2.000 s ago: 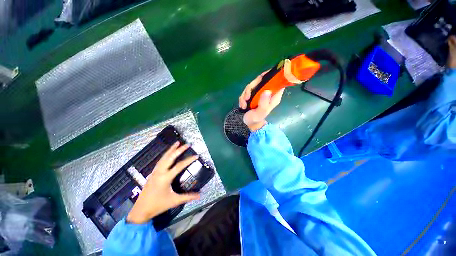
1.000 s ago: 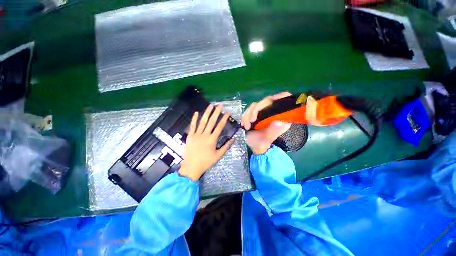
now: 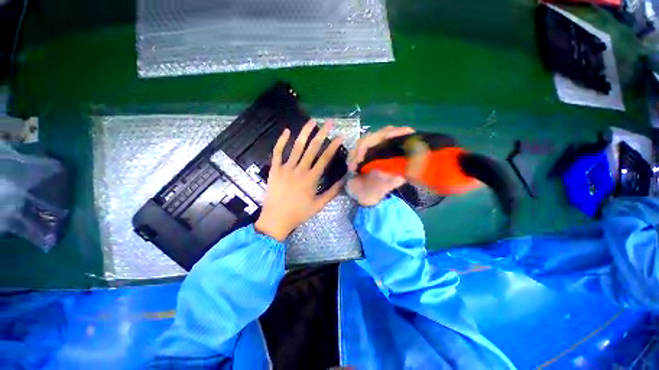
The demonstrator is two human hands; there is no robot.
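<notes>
A black plastic housing (image 3: pixel 189 213) with a silvery-white centre piece (image 3: pixel 238 175) lies slanted on a bubble-wrap sheet (image 3: pixel 119 159). My left hand (image 3: pixel 295 184) rests flat on the right part of the housing with its fingers spread, not gripping it. My right hand (image 3: pixel 376 177) is closed around the orange and black electric screwdriver (image 3: pixel 437 170), which is blurred and held nearly level. Its tip end is at the housing's right end, hidden by my fingers. The round dark dish (image 3: pixel 418 195) is partly hidden under the screwdriver and my right hand.
Another bubble-wrap sheet (image 3: pixel 260 36) lies at the back. A blue parts bin (image 3: pixel 589 184) and a thin black bracket (image 3: pixel 519 170) are at the right. Another black housing (image 3: pixel 578 54) lies back right. A crumpled clear bag (image 3: pixel 32 191) is at the left. A person's blue sleeve (image 3: pixel 632 242) shows right.
From two seconds ago, the screwdriver has moved from above the dish to the housing's right end. My left hand has flattened onto the housing. The camera view has turned and shifted.
</notes>
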